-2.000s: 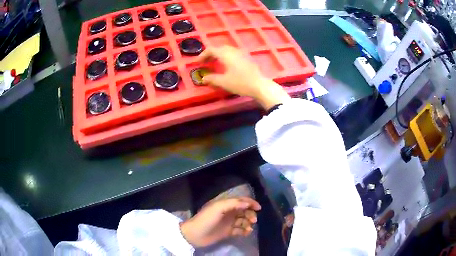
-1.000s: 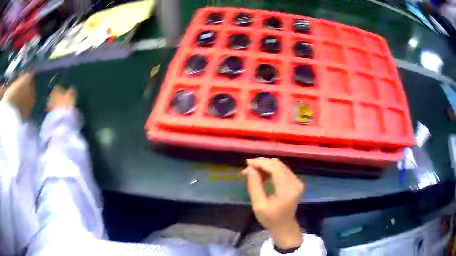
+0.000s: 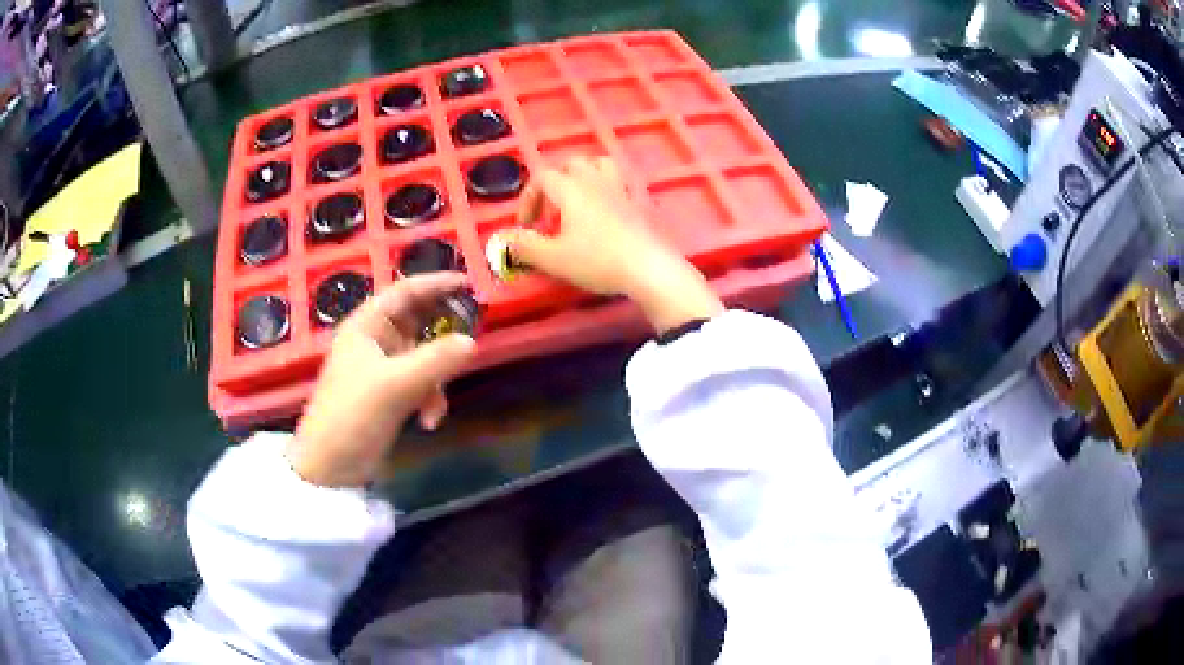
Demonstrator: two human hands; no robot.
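A red-orange foam tray with square pockets lies on the bench on another red slab. Dark round watch-like units fill its left columns; pockets on the right are bare. My left hand is at the tray's front edge and grips a dark round unit with some yellow showing, between thumb and fingers. My right hand reaches over the tray from the right. Its fingertips pinch a yellow-centred round part at a front-row pocket; the fingers partly hide it.
A blue pen and white paper scraps lie right of the tray. A white control box stands farther right, above a yellow machine bracket. Thin tweezers lie left. Another person's pale sleeve shows lower left.
The view has swung right again. My right hand has moved from before the tray onto the yellow-centred part. My left hand is now at the tray's front, holding a round unit.
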